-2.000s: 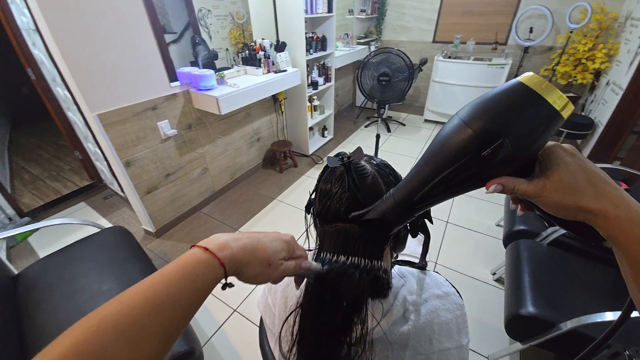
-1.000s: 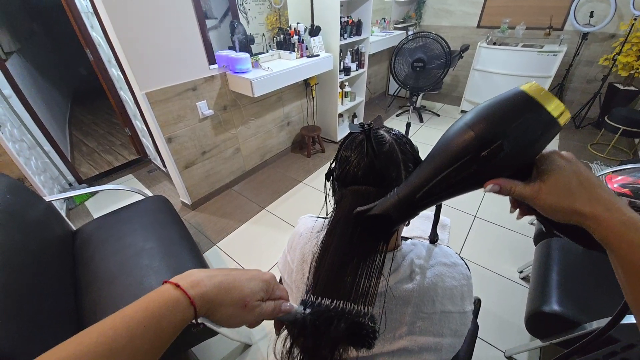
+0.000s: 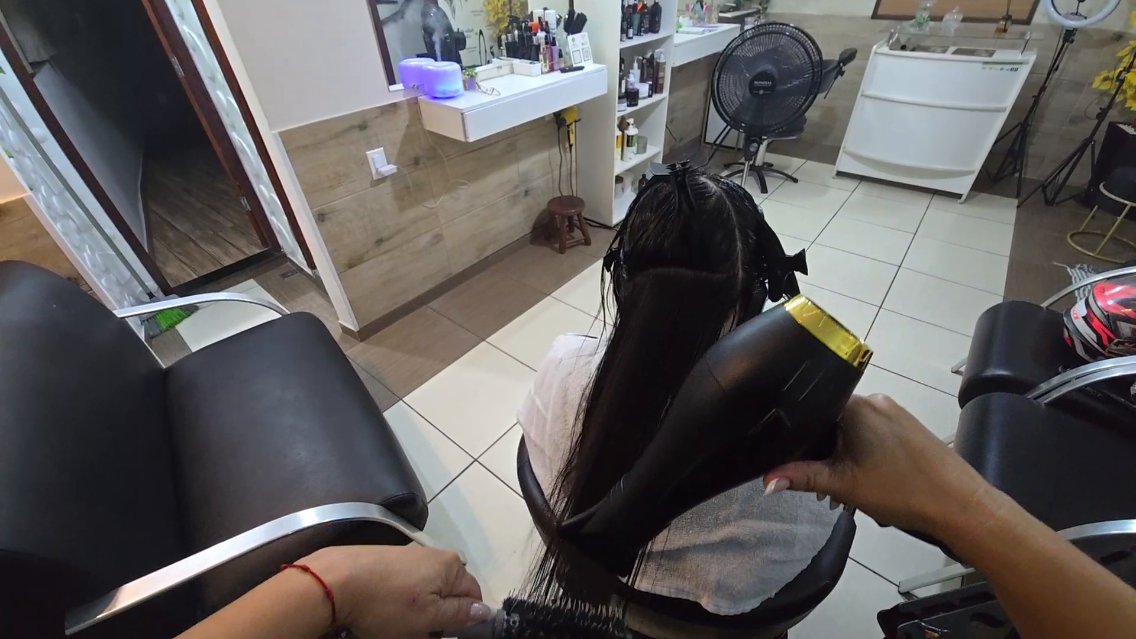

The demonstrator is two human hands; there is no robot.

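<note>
A seated person with long dark hair (image 3: 657, 355), seen from behind, has a towel (image 3: 745, 541) over the shoulders. Black hair clips (image 3: 679, 177) hold sections at the crown and the right side. My left hand (image 3: 399, 590) grips the handle of a round hairbrush (image 3: 559, 617), whose bristles are at the hair ends by the bottom edge. My right hand (image 3: 865, 470) is closed on a black hair dryer (image 3: 754, 399) with a gold ring. Its nozzle points down-left against the lower hair, just above the brush.
Black armchairs stand left (image 3: 284, 417) and right (image 3: 1029, 453), a helmet (image 3: 1105, 319) on one at right. Ahead are a white wall shelf (image 3: 524, 102), a wooden stool (image 3: 568, 222), a black fan (image 3: 768, 80) and a white counter (image 3: 941, 115). The person's chair has a dark curved back (image 3: 821, 577).
The brush has gone down the hair from behind the head to the ends. The dryer has come down with it, from near the nape to the lower lengths. The view has shifted.
</note>
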